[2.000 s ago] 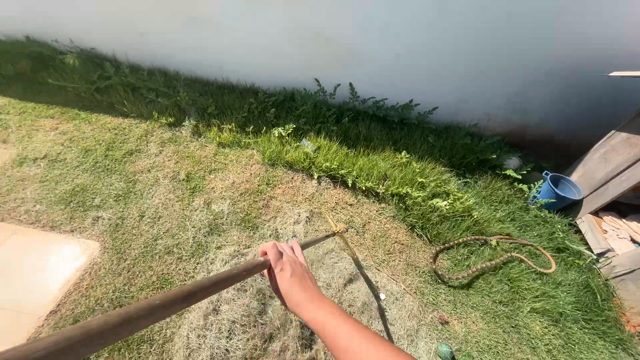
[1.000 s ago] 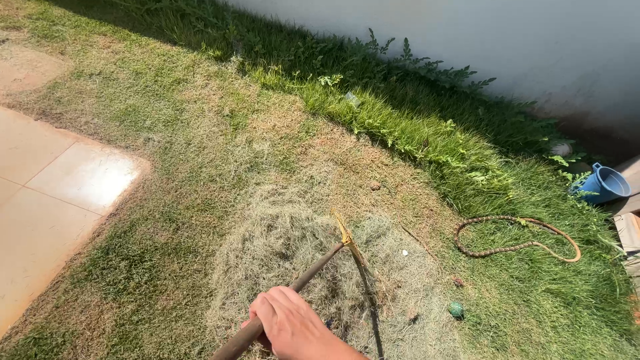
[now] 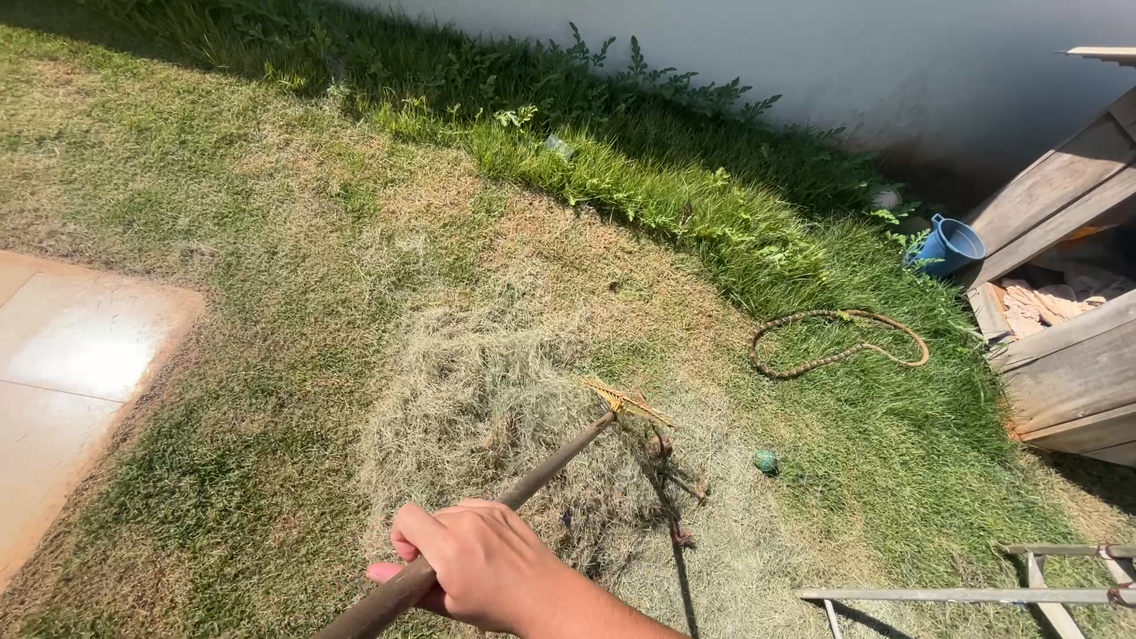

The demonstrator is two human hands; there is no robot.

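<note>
My right hand point(image 3: 484, 564) is closed around the wooden handle of a rake point(image 3: 555, 461) at the bottom centre. The handle runs up and to the right to a small yellow rake head point(image 3: 626, 404), which rests on the right part of a pile of dry cut grass point(image 3: 470, 399). A dark shadow falls from the head toward the bottom edge. My left hand is outside the frame.
Pale paving point(image 3: 80, 346) lies at left. Taller grass point(image 3: 639, 177) lines a white wall point(image 3: 799, 62). At right are a looped rope point(image 3: 843, 355), a green ball point(image 3: 766, 461), a blue bucket point(image 3: 950, 248), a wooden structure point(image 3: 1074, 373) and a metal ladder point(image 3: 941, 595).
The rake head, earlier near the pile's far edge, is now at its right side. The ladder has come into view at the lower right as the view shifts.
</note>
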